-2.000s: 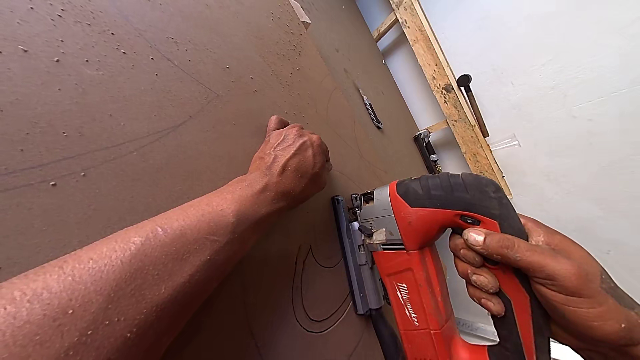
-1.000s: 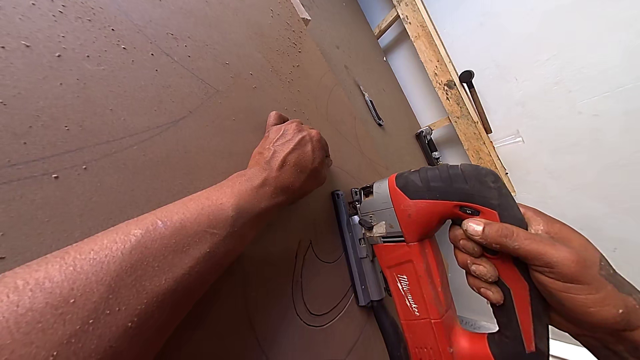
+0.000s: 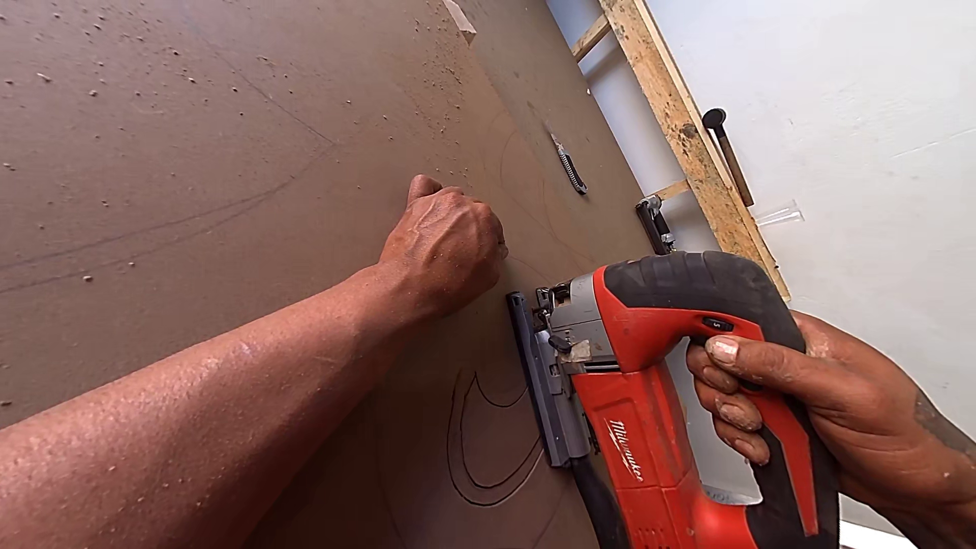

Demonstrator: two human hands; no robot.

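My right hand (image 3: 808, 404) is wrapped around the handle of a red and black Milwaukee jigsaw (image 3: 640, 396). The saw's flat shoe rests against a large brown board (image 3: 252, 305), over curved cut lines (image 3: 488, 457); its blade is hidden. My left hand (image 3: 450, 244) presses on the board just beyond the shoe, its fingers curled under; whether they grip anything cannot be seen. Pencil curves and sawdust crumbs mark the board's surface.
A utility knife (image 3: 569, 169) lies on the board beyond my left hand. Near the board's edge is a metal clamp-like tool (image 3: 656, 225). Past it run a wooden frame (image 3: 679, 122), a black-headed mallet (image 3: 728, 152) and a small clear plastic piece (image 3: 781, 214) on a pale surface.
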